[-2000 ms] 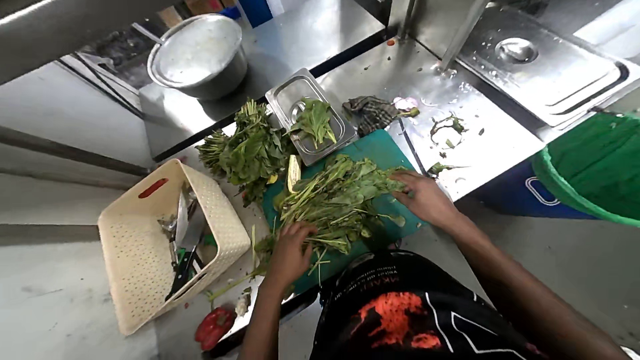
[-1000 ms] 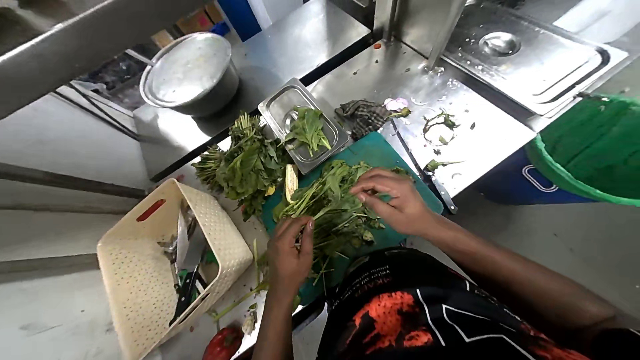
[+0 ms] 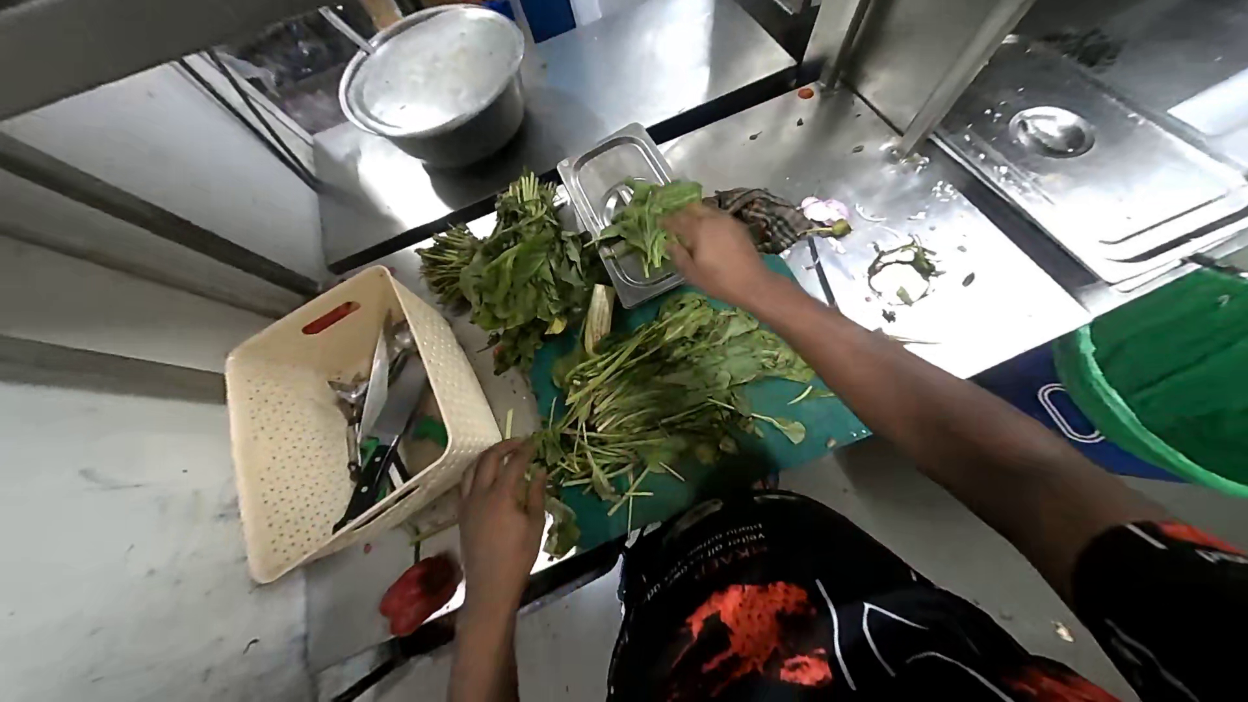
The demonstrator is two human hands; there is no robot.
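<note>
My right hand (image 3: 715, 253) is at the leafy greens (image 3: 651, 222) lying over a steel pan lid (image 3: 590, 166), its fingers touching them; whether it grips them is not clear. My left hand (image 3: 502, 502) rests near the stem ends of a loose heap of greens (image 3: 663, 380), fingers slightly bent, its hold partly hidden. That heap lies on a green cutting board (image 3: 799, 419). Bunched greens (image 3: 531, 263) stand left of the lid, and a pale cut stem (image 3: 599, 317) lies between them and the heap.
A cream plastic basket (image 3: 444, 361) with knives (image 3: 369, 487) stands at left, a red pepper (image 3: 419, 593) below it. Behind is a lidded pot (image 3: 439, 88). A checked cloth (image 3: 760, 216) and vegetable scraps (image 3: 902, 271) lie at right, near a green bin (image 3: 1160, 370).
My right hand has moved from the heap on the board up to the greens on the steel lid. My left hand has shifted left to the edge of the heap.
</note>
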